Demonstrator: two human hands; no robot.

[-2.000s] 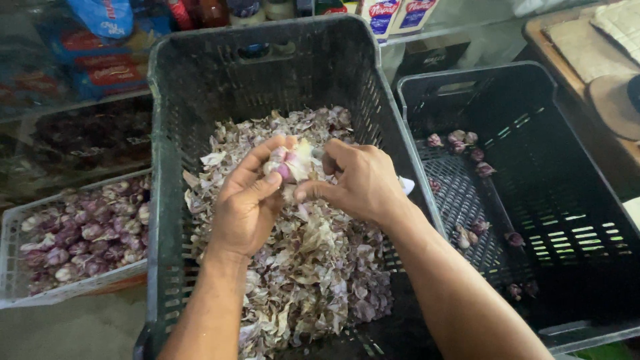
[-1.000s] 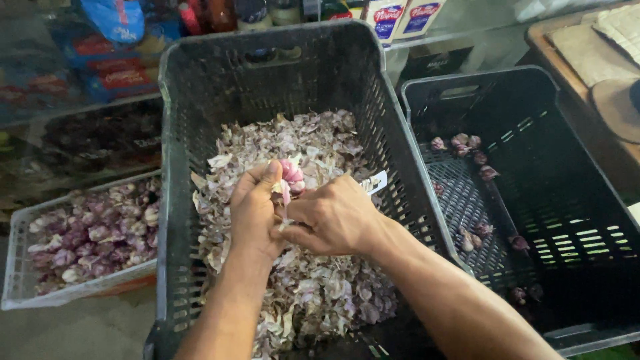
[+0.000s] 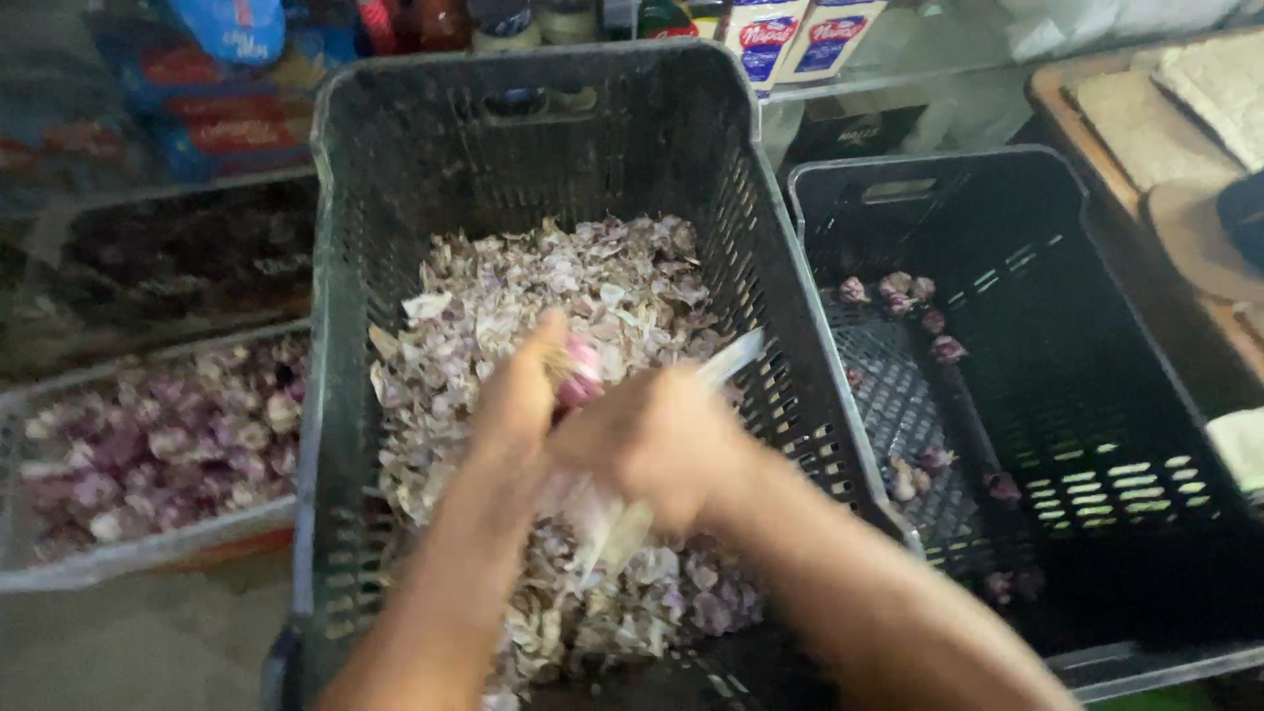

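My left hand (image 3: 518, 400) grips a purple-pink garlic bulb (image 3: 578, 373) over the middle of a black plastic crate (image 3: 533, 138). Beside it my right hand (image 3: 652, 444) is curled and blurred; a pale object like a knife blade (image 3: 733, 357) sticks out from it toward the upper right, seemingly held in the fingers. Loose papery garlic skins (image 3: 553, 276) cover the crate's floor. Below my right hand, blurred pale skins (image 3: 602, 538) look to be falling.
At the left stands a white plastic crate (image 3: 148, 548) full of purple garlic bulbs (image 3: 168, 444). A second black crate (image 3: 987, 168) on the right holds several garlic bulbs (image 3: 899, 291). Packages (image 3: 765, 44) and bottles stand behind, and a wooden board (image 3: 1071, 94) lies at the upper right.
The garlic bulb stays in my left hand and shows more pink than two seconds ago. My right hand has shifted down across the bulb, and pale skins appear below it.
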